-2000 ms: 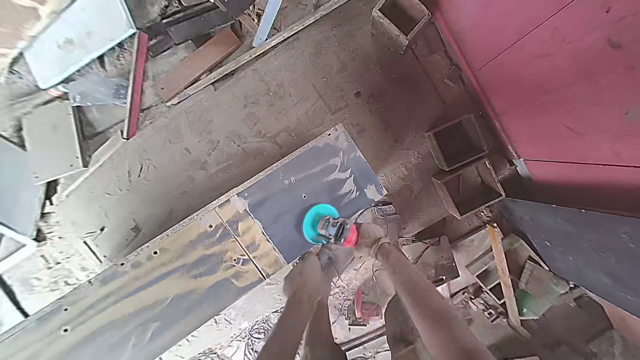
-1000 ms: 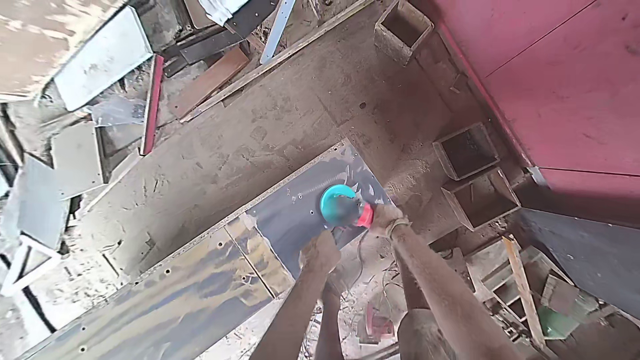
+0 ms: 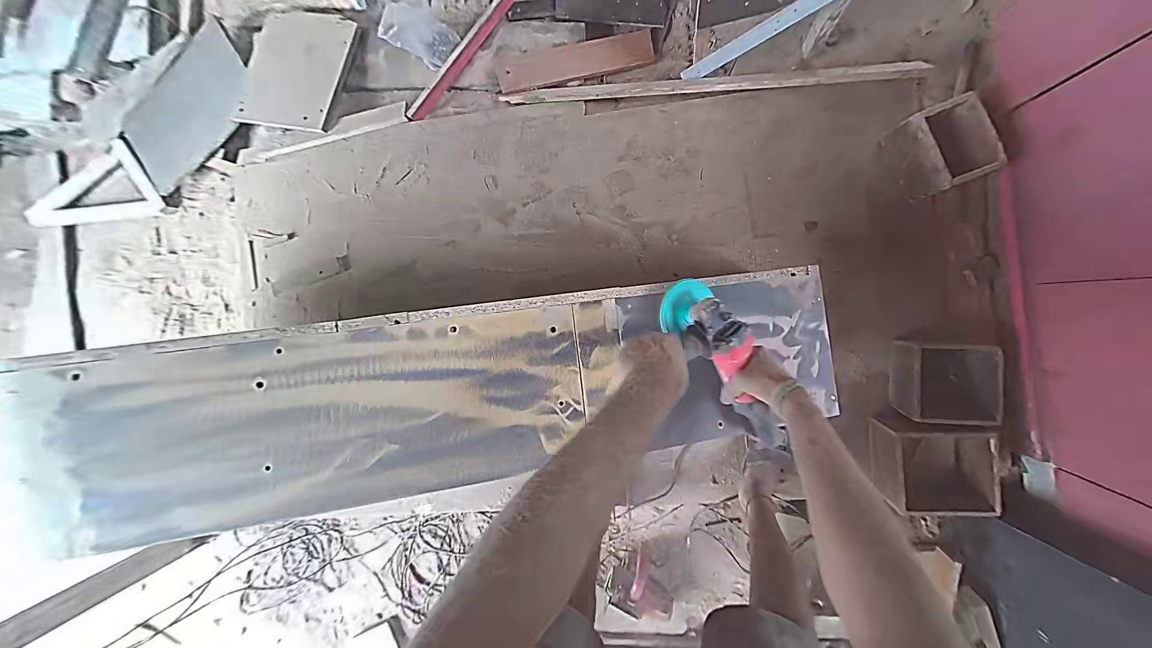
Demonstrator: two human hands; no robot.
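Observation:
An angle grinder point(image 3: 723, 331) with a red body and a turquoise disc point(image 3: 686, 306) is between my two hands. My right hand point(image 3: 760, 376) is closed around its red rear body. My left hand point(image 3: 655, 364) grips its side handle, which the fingers mostly hide. The disc lies over the upper edge of a long panel point(image 3: 405, 387), at its dark grey right section. This panel has a patchy grey and tan surface with several small holes. Whether the disc touches the surface or spins cannot be told.
Open wooden boxes point(image 3: 886, 459) stand at the right, beside a red panel wall point(image 3: 1080, 234). Boards and a white triangular frame point(image 3: 54, 212) lie at the upper left. Coiled cables point(image 3: 301, 558) lie below the long panel. A dusty sheet point(image 3: 540, 198) spreads beyond it.
The grinder, held in both hands, has moved from the middle of the dark section to its upper edge near the seam. The view has turned strongly.

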